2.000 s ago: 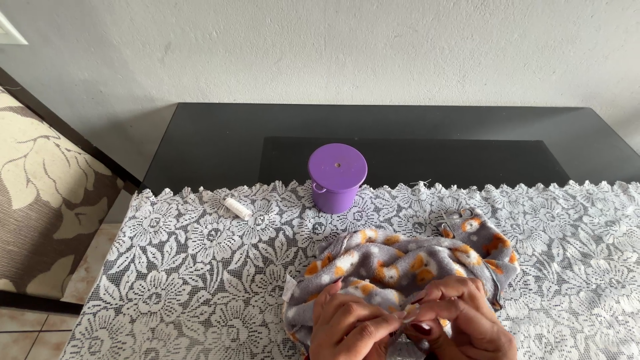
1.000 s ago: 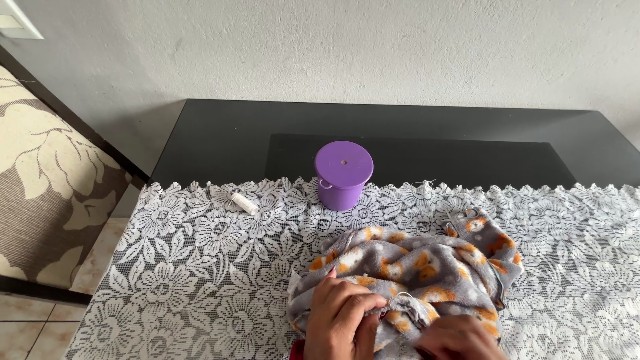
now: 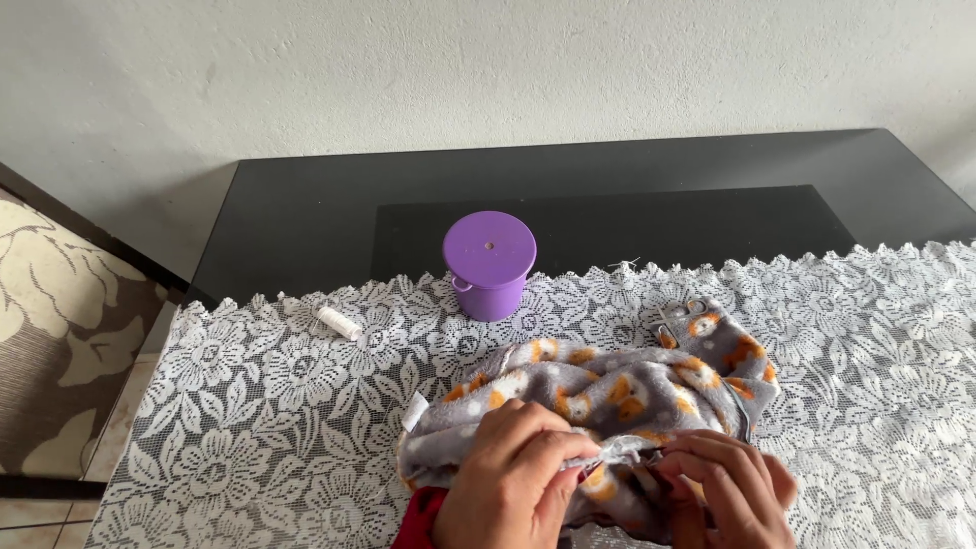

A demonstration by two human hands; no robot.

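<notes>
A grey plush fabric piece [image 3: 610, 381] with an orange and white print lies bunched on the lace tablecloth. My left hand [image 3: 526, 465] pinches the fabric's frayed, whitish edge between thumb and fingers. Close by on the right, my right hand [image 3: 717, 480] grips the same edge. Whether a needle is between the fingers cannot be seen. Small metal scissors [image 3: 679, 311] rest at the fabric's upper right corner. A white thread spool [image 3: 338, 323] lies on its side at the left. Behind the fabric stands a purple lidded container [image 3: 489, 259].
The white lace tablecloth [image 3: 221, 450] covers the near part of a dark glossy table [image 3: 320, 198]. A pale wall [image 3: 488, 76] rises behind it. At the left is a chair with a leaf-patterned seat [image 3: 61, 343].
My right hand, blurred and lower right a second ago, is now back at the fabric edge beside my left hand. Spool, container and scissors have stayed in place.
</notes>
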